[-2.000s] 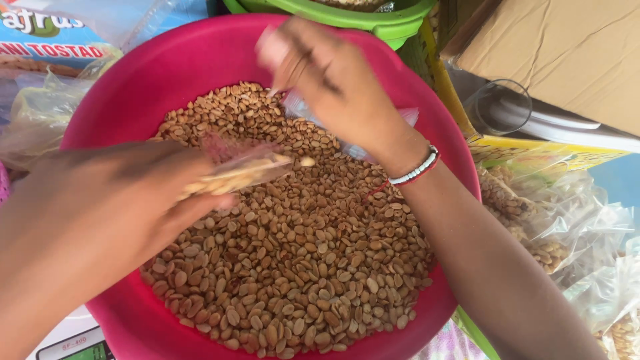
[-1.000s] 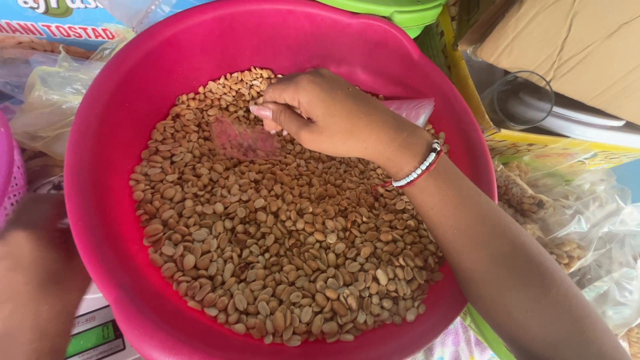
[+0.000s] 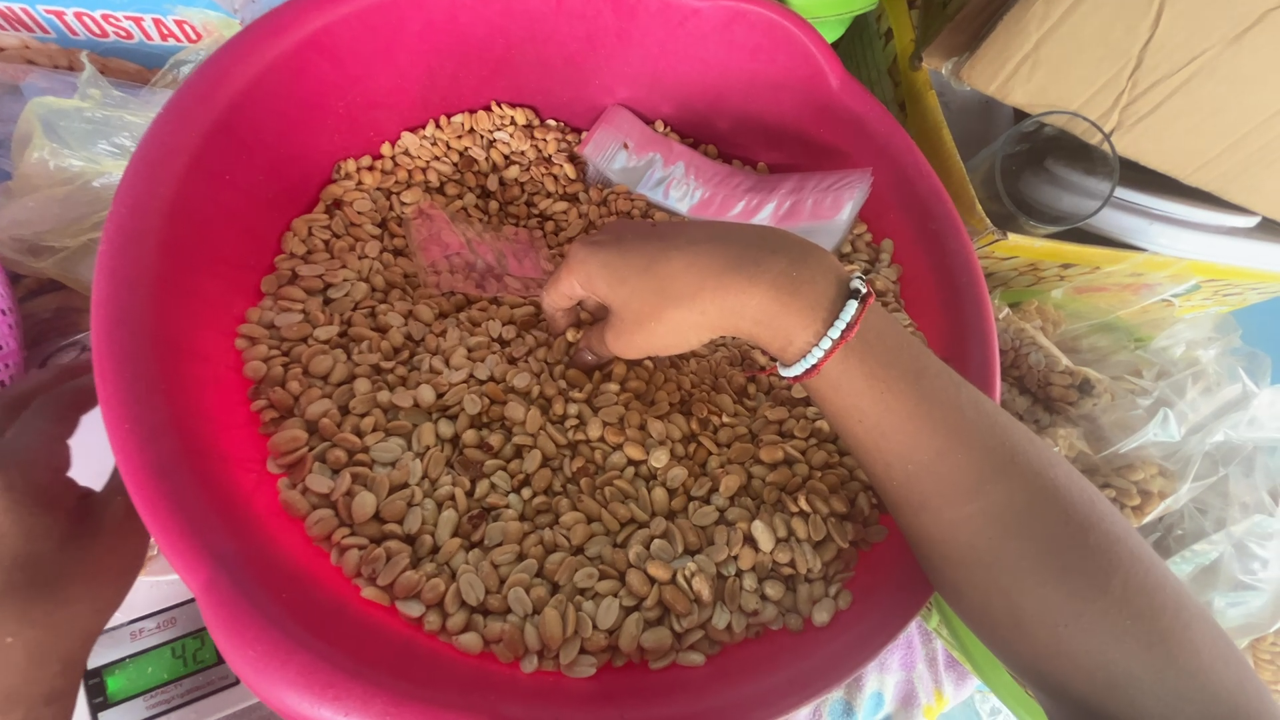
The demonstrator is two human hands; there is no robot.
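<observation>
A large pink plastic basin (image 3: 170,400) holds a wide heap of shelled peanuts (image 3: 560,480). My right hand (image 3: 690,290), with a beaded bracelet (image 3: 827,335) at the wrist, is closed around a few peanuts at the heap's surface. Just left of its fingers lies a small transparent pinkish plastic piece (image 3: 480,250) on the nuts. Behind the hand, a stack of clear plastic bags (image 3: 720,185) rests on the peanuts. My left hand (image 3: 60,500) is outside the basin at the far left, over a digital kitchen scale (image 3: 165,670) with a lit display; its fingers are blurred and partly cut off.
Bags of peanuts (image 3: 1130,420) lie right of the basin. A drinking glass (image 3: 1057,172) and a cardboard box (image 3: 1150,90) are at the upper right. Crumpled plastic bags (image 3: 80,170) are at the upper left, beside a purple perforated basket (image 3: 8,330). A green container (image 3: 830,12) touches the top edge.
My left hand held a small bag with peanuts over the basin two seconds ago, then moved left to the scale's side. My right hand came down onto the peanuts.
</observation>
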